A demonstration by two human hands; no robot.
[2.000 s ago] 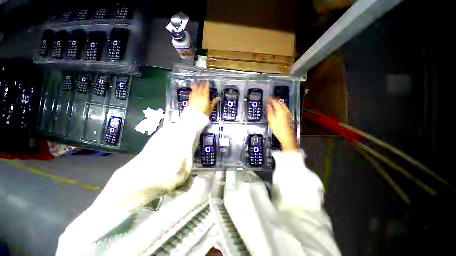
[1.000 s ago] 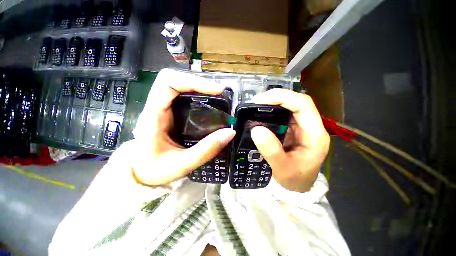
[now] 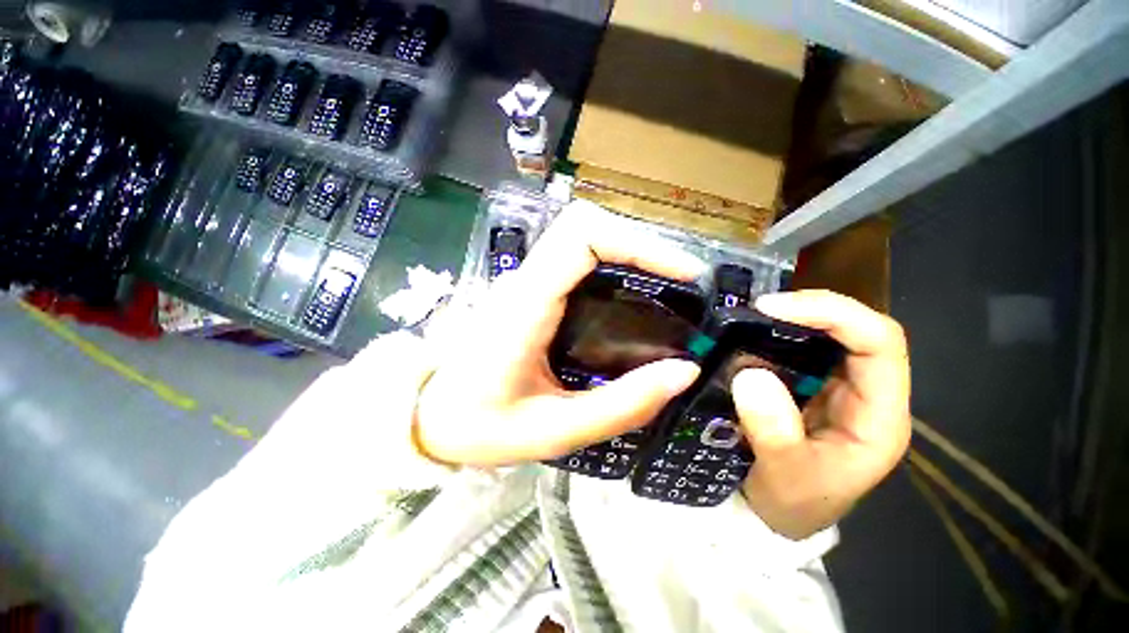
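Note:
My left hand (image 3: 495, 383) holds a black keypad phone (image 3: 619, 331), with the thumb along its lower screen. My right hand (image 3: 832, 427) holds a second black keypad phone (image 3: 702, 448), with the thumb on its screen. The phones are side by side, close above my lap, both tilted. Each has a small green tab at the screen's right side. The clear working tray (image 3: 495, 210) lies behind my hands and is mostly hidden. One phone (image 3: 505, 251) shows in it at the left and another (image 3: 732, 284) at the right.
A part-filled clear tray (image 3: 235, 266) lies at left, with filled trays (image 3: 421, 155) above it and a shiny black pile (image 3: 74, 173) at far left. A small bottle (image 3: 529, 142) stands beside cardboard (image 3: 693, 99). A white scrap (image 3: 419, 297) lies on green. A grey metal bar (image 3: 916, 148) crosses upper right.
Two seconds ago both hands were over the tray. One second ago each held a phone up close. Now the view has turned, and the phones sit tilted and further right in the picture.

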